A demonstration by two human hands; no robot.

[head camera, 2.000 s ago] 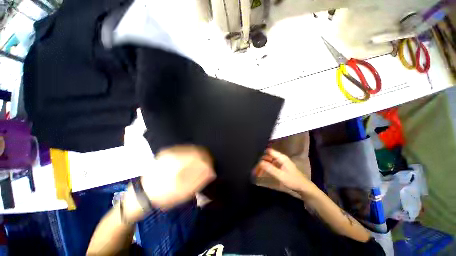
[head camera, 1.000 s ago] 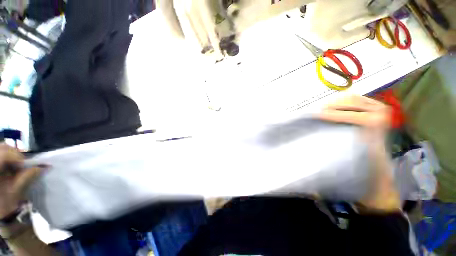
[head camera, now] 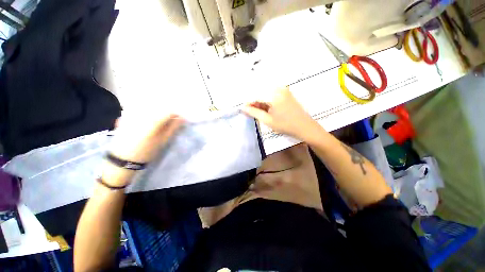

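Note:
A pale grey-blue facing piece (head camera: 212,143) lies along the table's front edge, with black cloth showing under its lower edge. My right hand (head camera: 274,114) pinches its upper right corner. My left hand (head camera: 151,138) is on its upper edge further left, blurred, fingers bent onto the cloth. The presser foot and needle (head camera: 228,49) of the white sewing machine are behind the piece, not touching it.
Black fabric panels (head camera: 53,79) are piled at left. Scissors with yellow and red loops (head camera: 362,78) lie right of the needle. Second scissors (head camera: 421,45) lie at the far right. A yellow tape strip (head camera: 57,242) hangs at the lower left. A blue crate (head camera: 154,247) stands below.
The facing piece, stretched blurred between my widely spread hands a second ago, now lies on the table edge. Both hands have come inward, closer together. Earlier the cloth showed its black side.

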